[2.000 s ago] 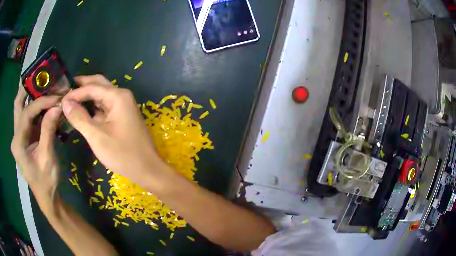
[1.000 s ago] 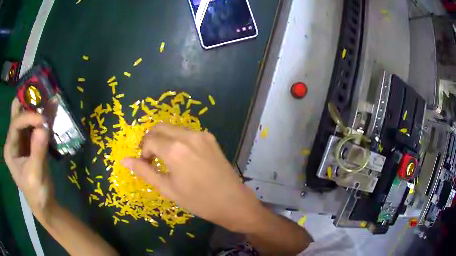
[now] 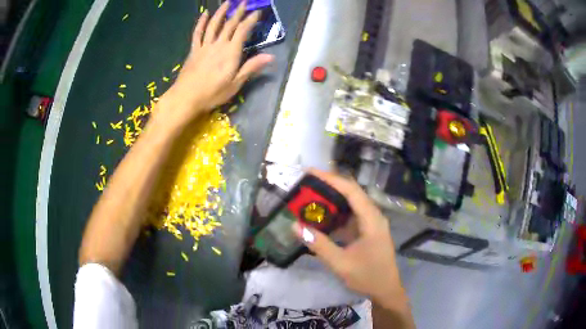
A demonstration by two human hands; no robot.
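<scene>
My right hand [image 3: 360, 250] holds an electronic unit [image 3: 286, 222] at the lower middle, over the edge between belt and machine. Its red end with the round gold centre faces up, and its grey-green end points down left. My left hand [image 3: 221, 64] is empty, with spread fingers over the near part of the smartphone [image 3: 273, 31]; whether they touch it I cannot tell. The heap of small yellow parts [image 3: 199, 180] lies on the green belt, partly behind my left forearm. Another red-ended unit [image 3: 446, 170] sits in the black fixture.
The pale-grey machine fills the right side, with a red push button [image 3: 319, 74], silver metal blocks [image 3: 369, 115] and a yellow-black strip [image 3: 493, 160]. A dark-framed panel [image 3: 443, 246] is on its front. A small red-and-dark unit [image 3: 40, 107] lies by the white line [image 3: 45, 186].
The view has shifted right. A unit is now in my right hand, which has moved from the heap toward the machine. My left hand has let go of its unit and reached up to the phone.
</scene>
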